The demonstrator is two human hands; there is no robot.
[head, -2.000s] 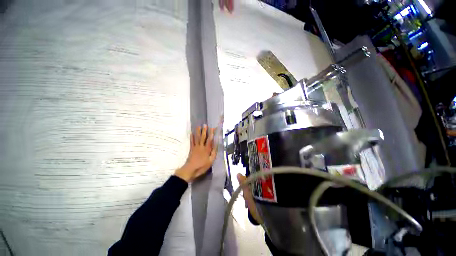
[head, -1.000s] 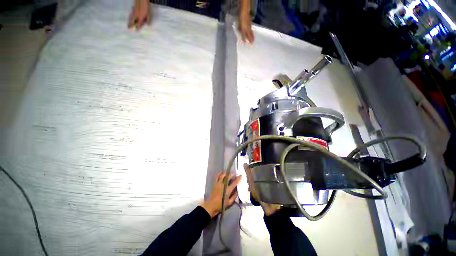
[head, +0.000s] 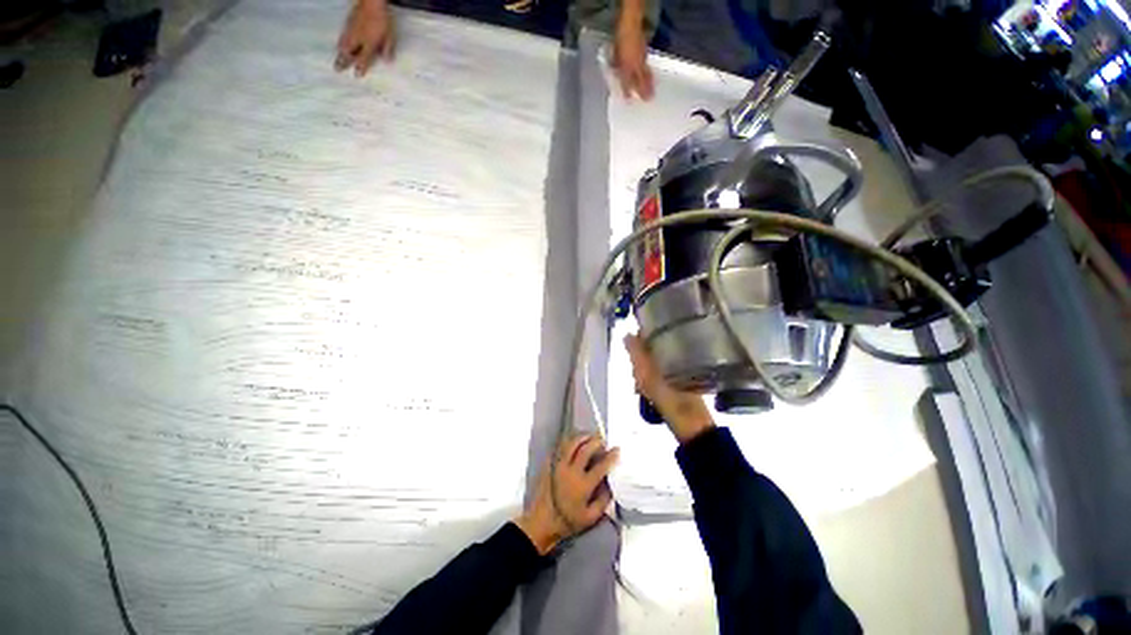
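The cutting machine (head: 732, 273), with a silver-and-black motor, stands right of the bare grey fabric strip (head: 577, 248). My right hand (head: 666, 391) is at its near lower side, gripping it; the motor partly hides the fingers. My left hand (head: 576, 484) lies on the grey strip near the cut edge, fingers bent; whether they pinch fabric is unclear. The white paper marker (head: 335, 323) covers the lay to the left. A pale cable (head: 595, 285) loops over the motor and down to my left hand. The blade and base are hidden.
Another person's two hands (head: 366, 37) (head: 633, 65) rest at the table's far edge. A thin dark cable (head: 75, 490) crosses the paper at left. Long white-topped strips (head: 974, 509) lie along the right side, with grey fabric rolls beyond. A dark object (head: 128, 44) lies far left.
The machine has moved away from me along the grey strip, with my right hand on it. My left hand went from flat to bent fingers. The other person's hands have come into fuller view.
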